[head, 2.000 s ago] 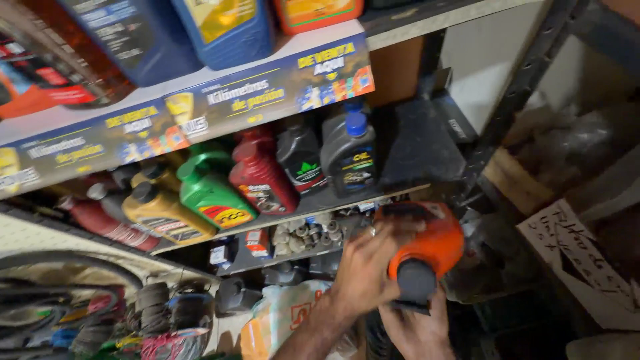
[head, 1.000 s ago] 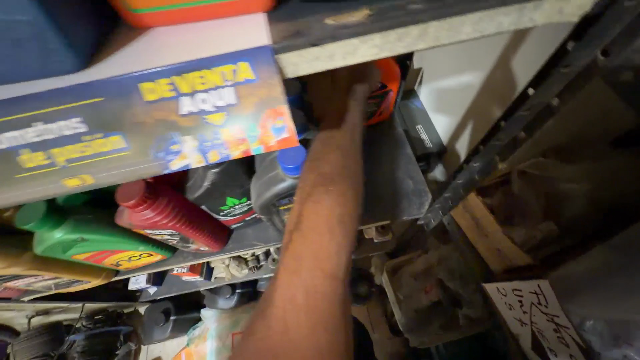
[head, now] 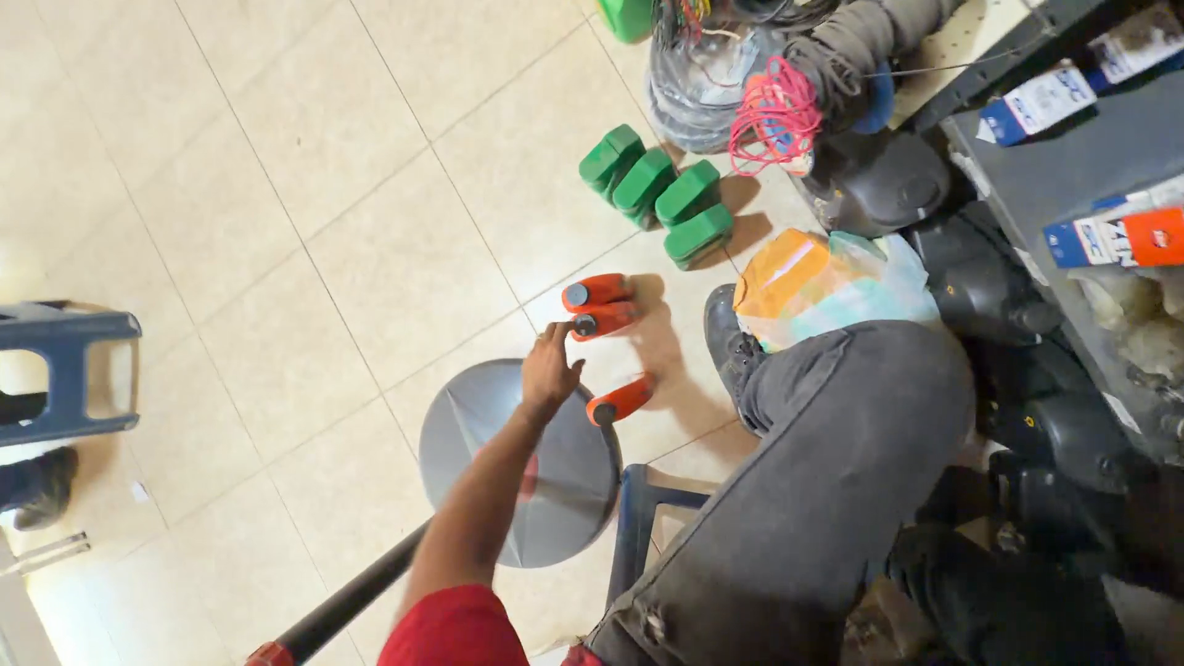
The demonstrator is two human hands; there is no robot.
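Note:
My left hand (head: 552,367) reaches out palm down, its fingertips at the dark cap of the middle orange bottle (head: 610,321) and its thumb apart. Whether the fingers touch the cap is hard to tell. Close beside that bottle is another orange bottle (head: 606,290) with a grey cap. A third orange bottle (head: 629,396) is separate, nearer to me, by the edge of a grey round disc (head: 462,435). Farther off on the tiled floor, several green bottles (head: 692,192) are grouped together. My right hand is out of view.
A blue plastic stool (head: 69,370) and a shoe (head: 46,486) are at the left. A black pole (head: 356,587) meets the disc. Right of my bent leg (head: 814,462) are dark containers (head: 980,268) and a shelf (head: 1017,176); a plastic bag (head: 851,282) lies by my shoe (head: 731,342).
The view has swung from the shelves down to the floor. Earlier both hands were at an orange bottle, then one arm reached into the shelf beside one; now my left hand is over floor-level bottles.

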